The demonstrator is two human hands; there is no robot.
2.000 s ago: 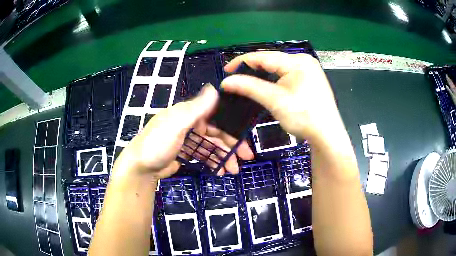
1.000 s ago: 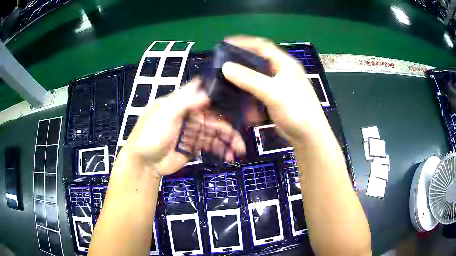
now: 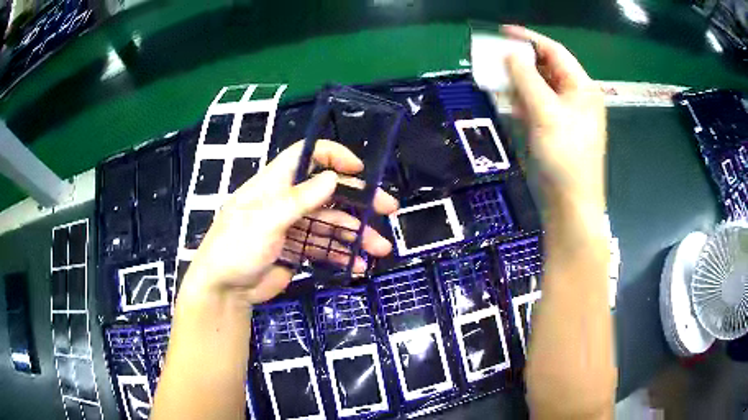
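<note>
My left hand (image 3: 271,217) holds a dark blue-black housing frame (image 3: 379,156) tilted above the tray; the fingers show through its slatted grille. My right hand (image 3: 562,107) is raised at the upper right, pinching a small pale square release liner (image 3: 490,61), somewhat blurred, over the green belt's near edge. The long white-lined sticker sheet (image 3: 212,152) lies over the tray left of the frame, partly hidden by my left hand. Finished housings (image 3: 421,361) with blue slats and white-bordered dark rectangles lie in rows in the black blister tray (image 3: 426,168).
A narrow gridded spare sheet (image 3: 71,287) and a dark slim object (image 3: 20,324) lie at the left. A white desk fan (image 3: 722,283) stands at the right edge. Pale liners (image 3: 614,271) show beside my right forearm. The green conveyor belt (image 3: 328,49) runs behind, with another tray at the far right.
My right hand has moved from the frame to the upper right, now with a pale liner. The frame in my left hand is more upright, its open window exposed. The view has shifted slightly.
</note>
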